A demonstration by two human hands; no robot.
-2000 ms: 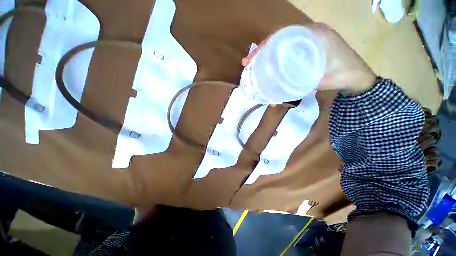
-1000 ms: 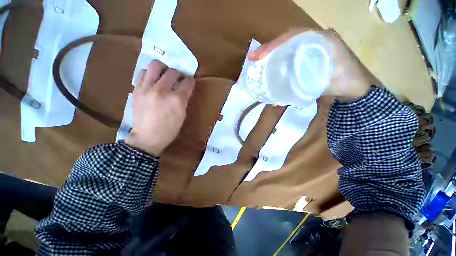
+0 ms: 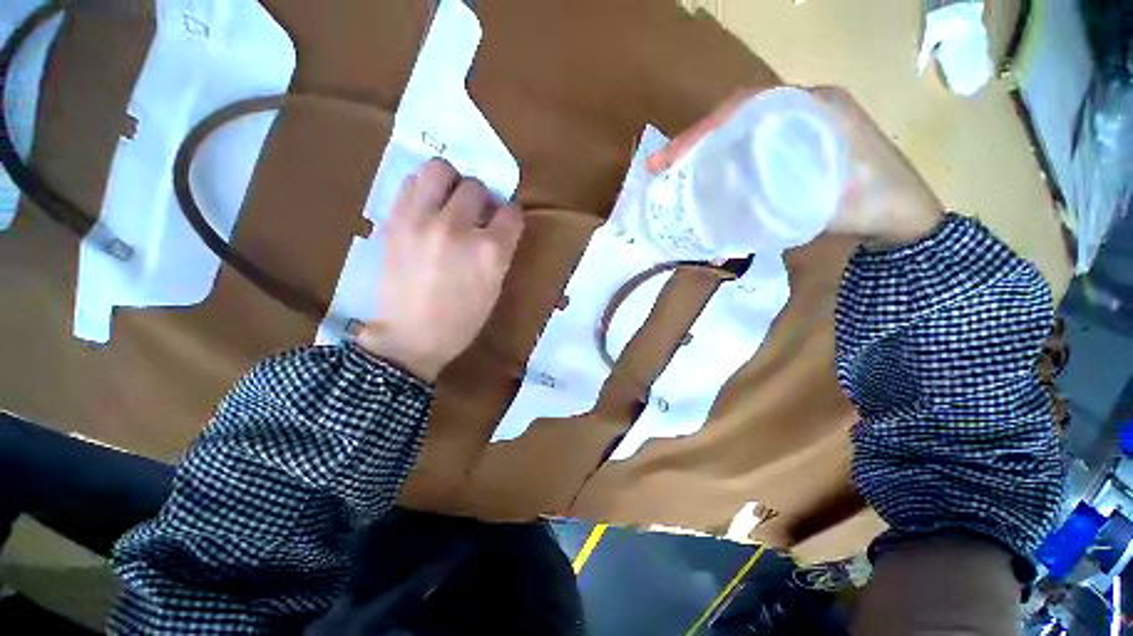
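My right hand [image 3: 876,174] is closed round a translucent white squeeze bottle [image 3: 733,174], its round base towards the camera; the nozzle is hidden. My left hand [image 3: 450,267] lies with curled fingers over a white backing piece [image 3: 429,143] and the dark brown handle by it; its fingertips are hidden, so its hold is unclear. Brown panels [image 3: 559,75] lie overlapped under both hands. Two more white pieces [image 3: 547,360] lie right of my left hand, with a thin handle loop [image 3: 609,317] between them. Another white piece [image 3: 186,162] and a handle loop [image 3: 186,186] lie at the left.
A pale tan worktable [image 3: 857,62] shows at the upper right, with a white paper scrap [image 3: 957,50] and clear plastic [image 3: 1100,186] past it. A small white scrap [image 3: 749,522] lies at the front edge. A blue bin [image 3: 1071,540] is low at the right. Yellow floor lines [image 3: 727,590] show below.
My left hand, absent two seconds ago, now rests over the middle white piece. The panels appear shifted slightly right since one second ago. My right hand still holds the bottle.
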